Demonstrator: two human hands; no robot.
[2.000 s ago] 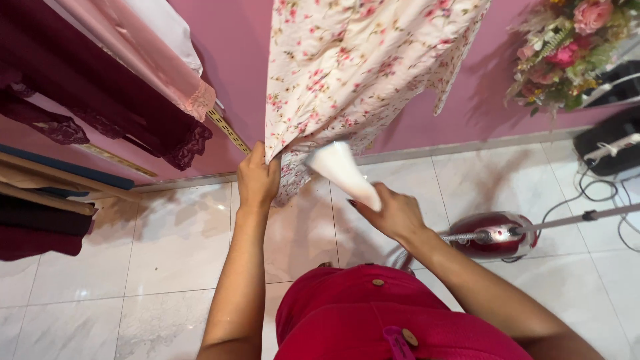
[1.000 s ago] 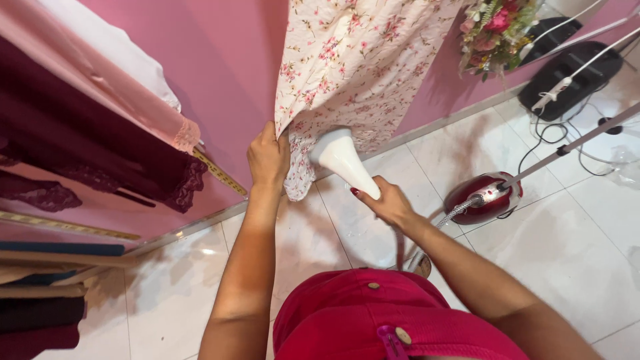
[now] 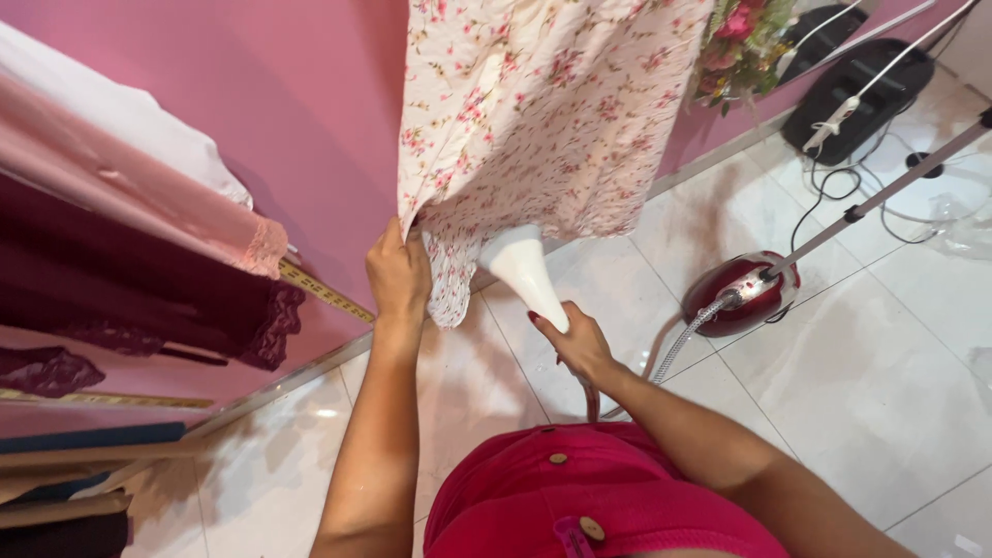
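Note:
A pale garment with a pink floral print (image 3: 542,108) hangs against the pink wall. My left hand (image 3: 399,267) grips its lower left edge, and a corner of the cloth hangs down beside the fingers. My right hand (image 3: 581,341) is closed around the handle of a white garment steamer head (image 3: 523,267). The wide end of that head is at the garment's lower hem; whether it touches the cloth is hard to tell. A ribbed hose (image 3: 686,341) runs down from the dark red steamer base (image 3: 742,294) on the tiled floor, passing behind my right forearm.
A grey pole (image 3: 883,186) rises from the base. Pink and dark red garments (image 3: 132,271) hang at left, near yellow measuring tapes (image 3: 325,291). Folded fabrics (image 3: 70,480) lie lower left. A flower arrangement (image 3: 736,46), a black case-like object (image 3: 860,101) and loose cables (image 3: 837,182) are at upper right.
Since two seconds ago, the steamer head in my right hand has swung from a more sideways tilt to pointing up at the hem. My left hand keeps hold of the garment's edge.

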